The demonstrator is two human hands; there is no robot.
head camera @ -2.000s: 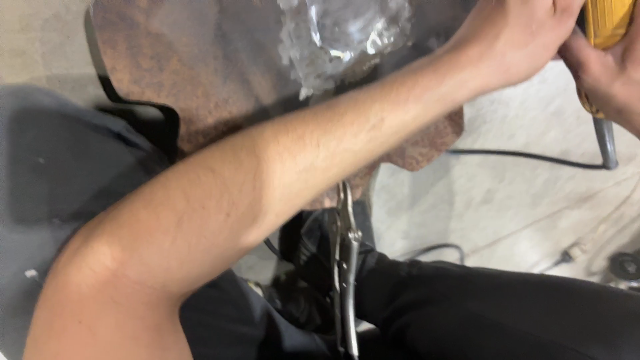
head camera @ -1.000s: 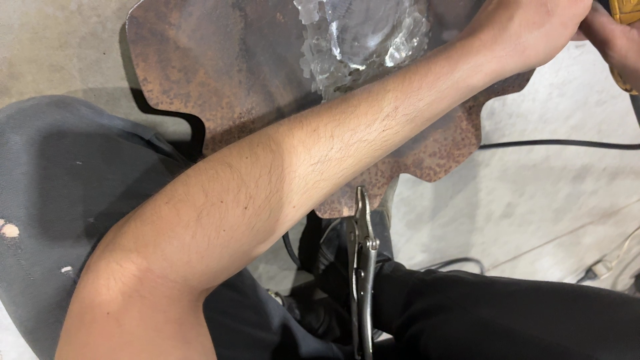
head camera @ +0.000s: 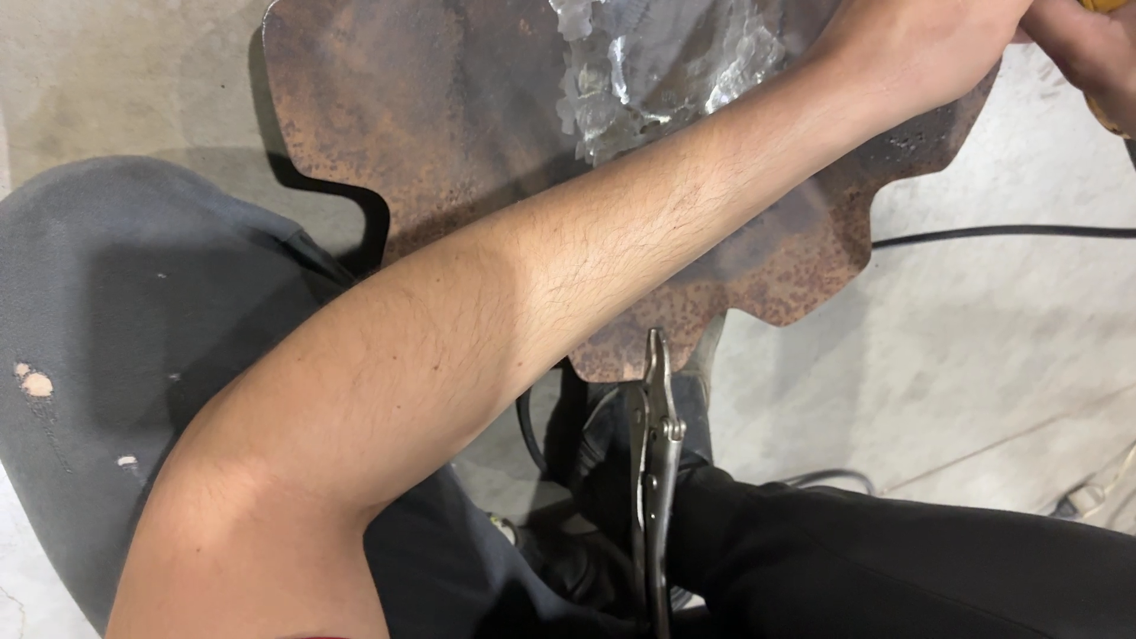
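My left forearm crosses the view from lower left to upper right, over a rusty steel plate [head camera: 399, 106] with a notched outline. A shiny, rough-edged patch [head camera: 612, 80] lies on the plate's upper part. My left hand [head camera: 941, 40] is at the top right, its fingers cut off by the frame, so its hold is hidden. Beside it, my right hand [head camera: 1078, 58] is closed around a yellow tool [head camera: 1108, 117], of which only small parts show. Locking pliers [head camera: 657, 444] have their jaws at the plate's bottom tab, handles pointing down.
A black cable [head camera: 1003, 231] runs along the concrete floor at right. Further down lie a thin cord and a connector [head camera: 1081, 501]. My dark-trousered knee [head camera: 133, 266] is at left, the other leg [head camera: 887, 550] at lower right, and a black shoe [head camera: 612, 435] beneath the pliers.
The yellow tool and my right hand, largely visible two seconds ago, are now mostly past the top right edge. The view has shifted, showing the plate and pliers further right.
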